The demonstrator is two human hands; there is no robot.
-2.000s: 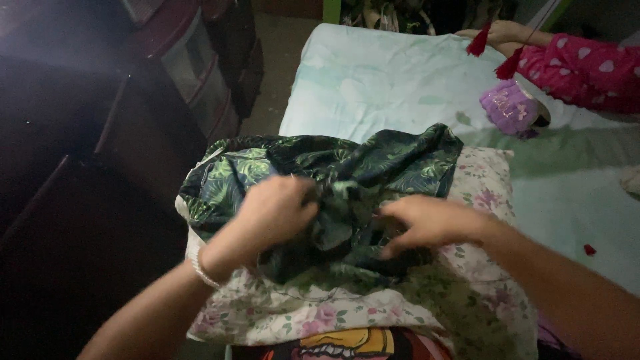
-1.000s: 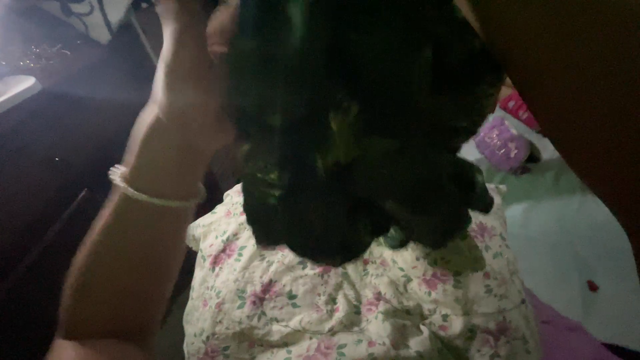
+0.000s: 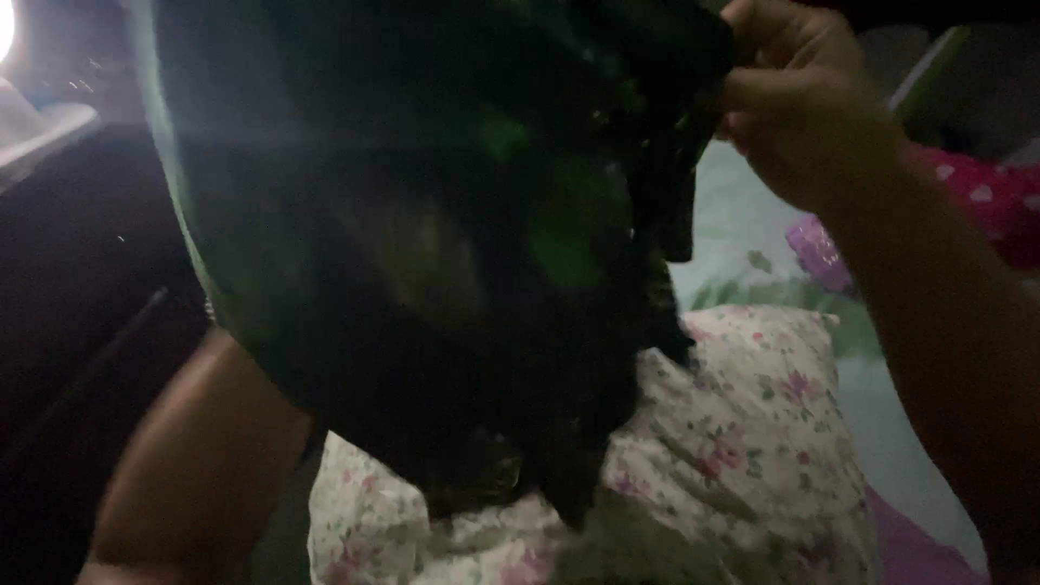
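Note:
A dark green leaf-patterned cloth [image 3: 422, 244] hangs raised close to the camera and fills much of the view. At the upper right, my right hand [image 3: 792, 97] grips its edge between thumb and fingers. My left hand is hidden behind the cloth; only the left forearm shows at the lower left, with a bit of the white bracelet at the cloth's edge. Beneath the cloth lies a white pillow with pink flowers [image 3: 731, 439], partly covered from view by the hanging folds.
A pale green bed sheet [image 3: 731, 203] spreads behind the pillow. On it lies a purple item [image 3: 816, 252] near another person's pink patterned sleeve [image 3: 983, 195]. Dark furniture [image 3: 73, 325] stands at the left, and a bright light shines at the top left.
Two seconds ago the cloth lay bunched on the pillow under both hands; it now hangs lifted above it. Since one second ago, my left hand has gone out of sight and my right hand has come into view.

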